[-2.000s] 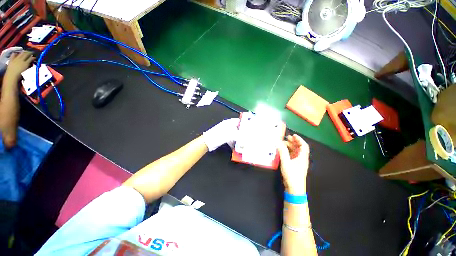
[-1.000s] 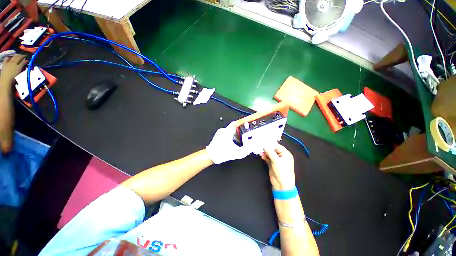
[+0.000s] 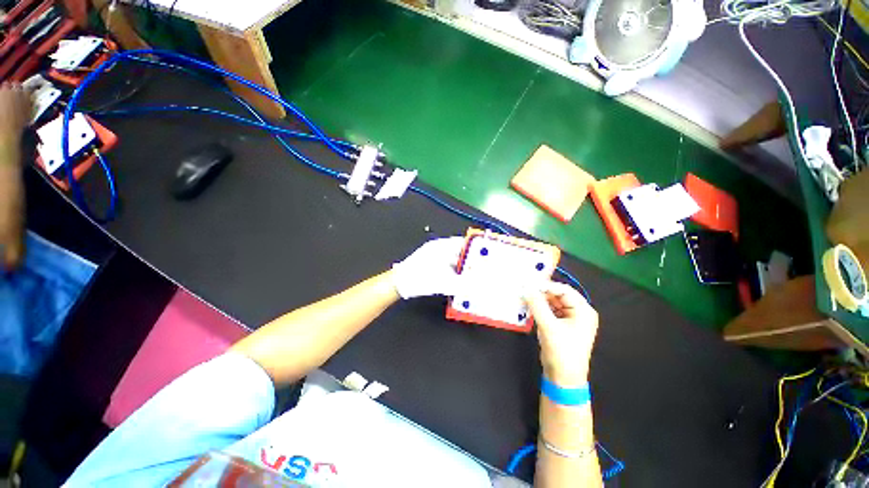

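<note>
A flat square box (image 3: 497, 278) lies white underside up, with dark dots near its corners, on an orange-red pad (image 3: 464, 317) in front of me. My left hand (image 3: 429, 268), in a white glove, holds the box and pad by their left side; its fingertips are partly hidden. My right hand (image 3: 566, 329), bare with a blue band on the wrist, has its thumb and fingers together at the box's lower right corner. I cannot tell whether the fingertips hold something thin there.
A silvery splitter (image 3: 363, 172) with blue cables (image 3: 274, 125) and a black mouse (image 3: 202, 171) lie left. On the green surface are an orange pad (image 3: 553, 182), another box (image 3: 656, 212) on a pad, and a black box (image 3: 713, 257). A coworker's arm (image 3: 11, 176) is far left.
The box and pad, tilted with the port side showing one second ago, now lie flatter with the underside facing up. My right hand has moved slightly right and down, to the box's corner.
</note>
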